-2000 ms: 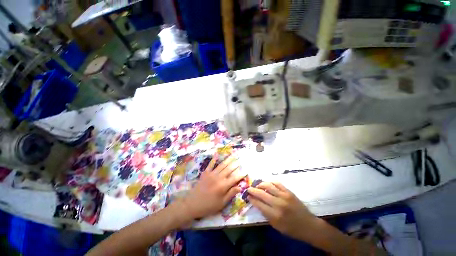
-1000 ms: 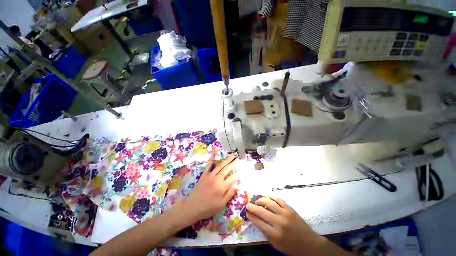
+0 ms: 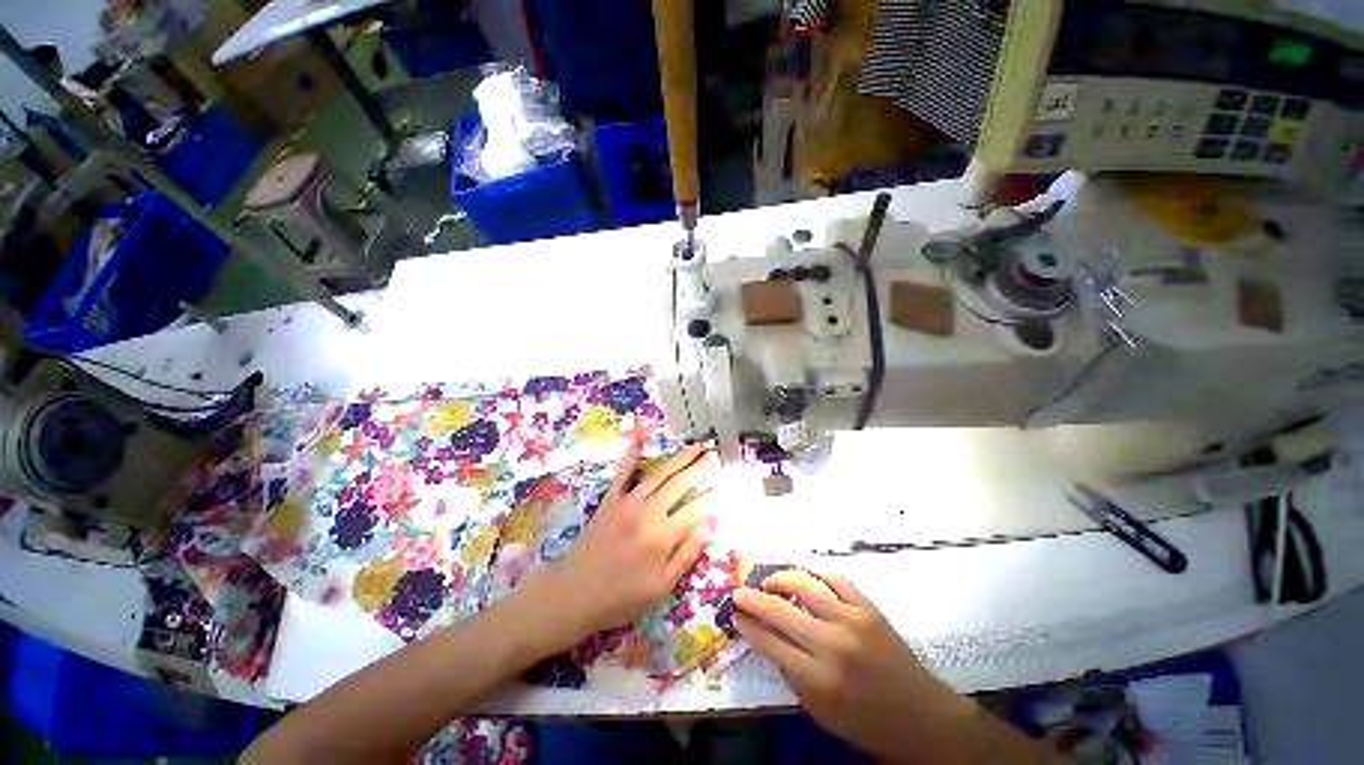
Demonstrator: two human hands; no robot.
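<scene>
The floral fabric panel [image 3: 449,508] lies wide on the white table, its right end under the left end of the sewing machine head [image 3: 793,336]. My left hand [image 3: 643,538] lies flat on the panel, fingertips just left of the presser foot [image 3: 733,463]. My right hand [image 3: 823,635] is nearer the front edge, thumb and fingers pinching the panel's right edge. The needle itself is lost in the lamp glare.
Thread snips [image 3: 1128,528] and black-handled scissors [image 3: 1286,550] lie at the right. A second sewing machine [image 3: 75,441] stands at the left, fabric bunched beside it. The control panel [image 3: 1182,112] is above the head. Blue bins [image 3: 524,194] stand behind the table.
The camera view has shifted slightly. Both hands stay in much the same place on the fabric, the right still pinching the edge. No clear fabric movement shows.
</scene>
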